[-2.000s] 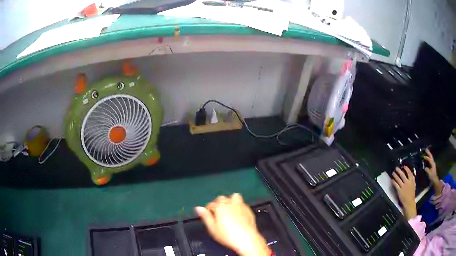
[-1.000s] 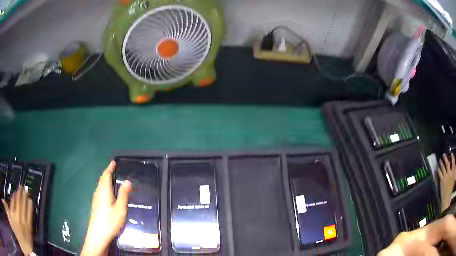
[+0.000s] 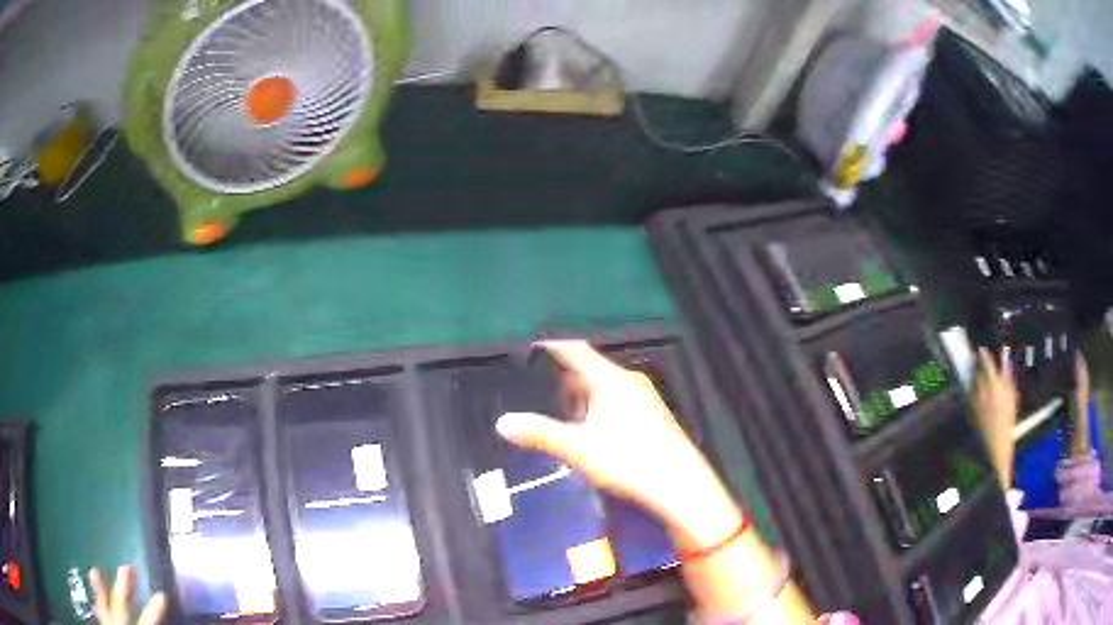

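A dark phone tray (image 3: 431,513) lies in front of me. Glossy phones fill its first (image 3: 217,488) and second (image 3: 348,476) slots. A phone with an orange square (image 3: 537,525) lies slightly tilted at the third slot, with a white label on its face. My right hand (image 3: 610,433) is over its upper right part, thumb and fingers spread; contact is unclear. The hand and wrist mostly hide the fourth slot, where a dark glossy surface shows. My left hand (image 3: 126,598) shows only spread fingertips at the bottom left, beside the tray.
A tray stack (image 3: 708,305) with phones showing green text stands at right. Another person's hands (image 3: 998,409) and pink sleeves are beyond it. Part of another tray (image 3: 17,537) is at left. A green fan (image 3: 271,100), power strip (image 3: 549,98) and second fan (image 3: 854,116) stand behind.
The view has shifted, so the tray sits further left. A phone now shows at the third slot, which was empty. My right hand has come from the lower right over the tray; my left hand is lower.
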